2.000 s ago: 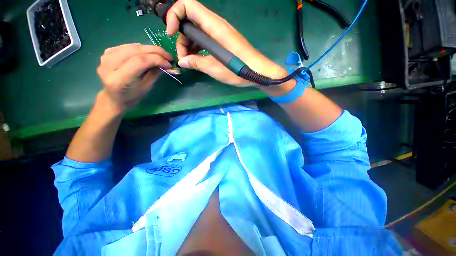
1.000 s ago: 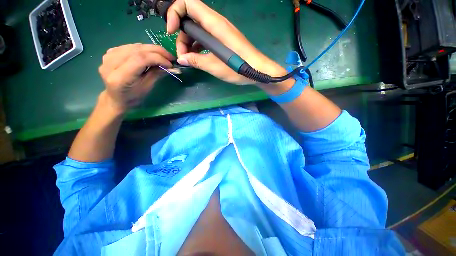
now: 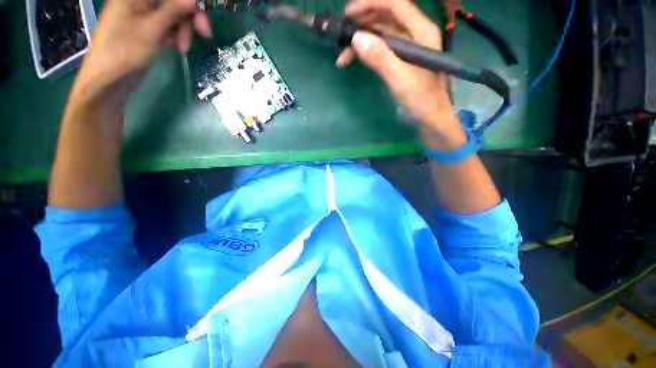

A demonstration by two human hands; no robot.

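Note:
The circuit board lies flat on the green mat, its face with chips and connectors up, touched by neither hand. My left hand is blurred at the top left, fingers pinched, with a faint strand of solder wire hanging below them. My right hand holds the soldering iron, its metal end pointing left above the mat near the top edge. Small black components show at the top edge, cut off and partly hard to make out.
A white-rimmed parts tray full of dark parts is at the upper left. Cutters with orange-and-black handles lie at the upper right. A blue wrist strap and its cord are on my right wrist. A black case stands at the right edge.
The board, earlier between both hands with its pin side showing, now lies released, component side up. My left hand has moved up and left; my right hand with the iron has moved right.

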